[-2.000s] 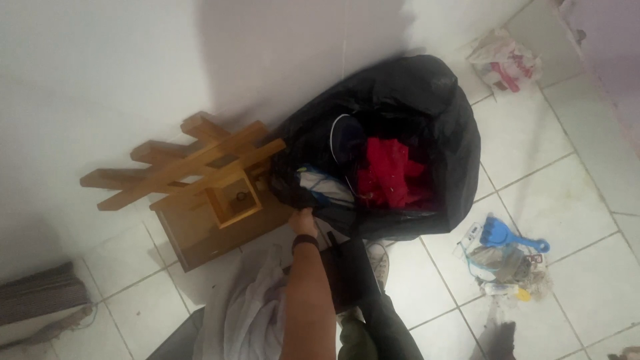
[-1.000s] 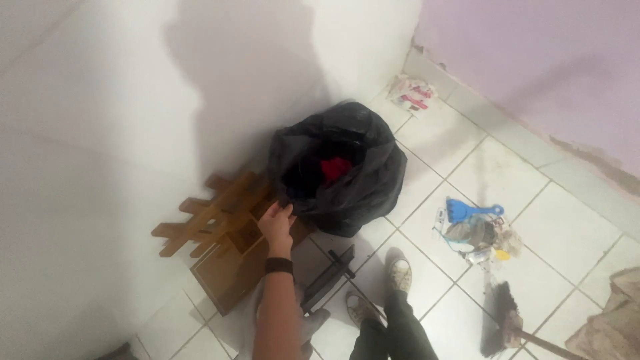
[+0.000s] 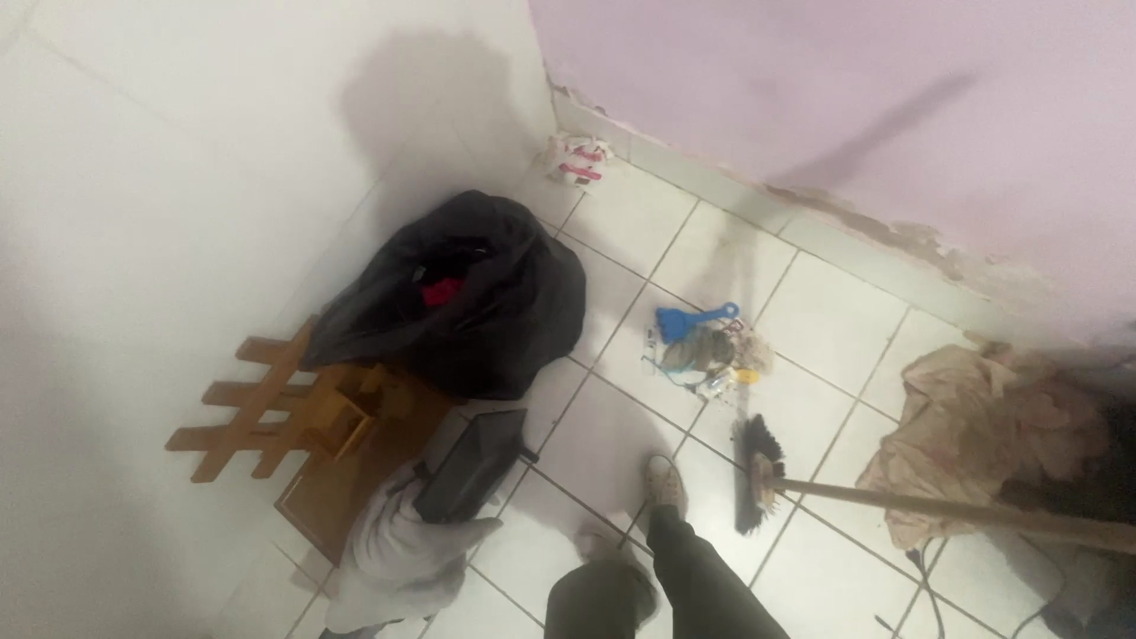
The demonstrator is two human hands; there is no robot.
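Observation:
Neither of my hands shows in the view now. A black plastic bag (image 3: 524, 302) with red cloth (image 3: 441, 291) inside stands by the white wall, its mouth partly folded in. Left of it, a wooden lattice piece (image 3: 266, 399) and a small wooden box (image 3: 342, 422) lie on a brown board (image 3: 333, 493). A push broom (image 3: 761, 477) rests its bristles on the tiles, its wooden handle running off to the right. Beyond its head lies a pile of litter (image 3: 710, 351) with a blue toy-like rake (image 3: 688, 321) on top.
A black tray-like object (image 3: 472, 466) and a grey cloth (image 3: 404, 559) are near my feet (image 3: 664, 484). A crumpled plastic wrapper (image 3: 579, 160) lies in the corner. At the right are a beige cloth (image 3: 958, 444) and a dark cable (image 3: 925, 568) on the floor.
One hand held the bag's rim in both earlier frames; it has let go and left the view. The bag's mouth has sagged narrower. The view has swung right, showing more of the broom.

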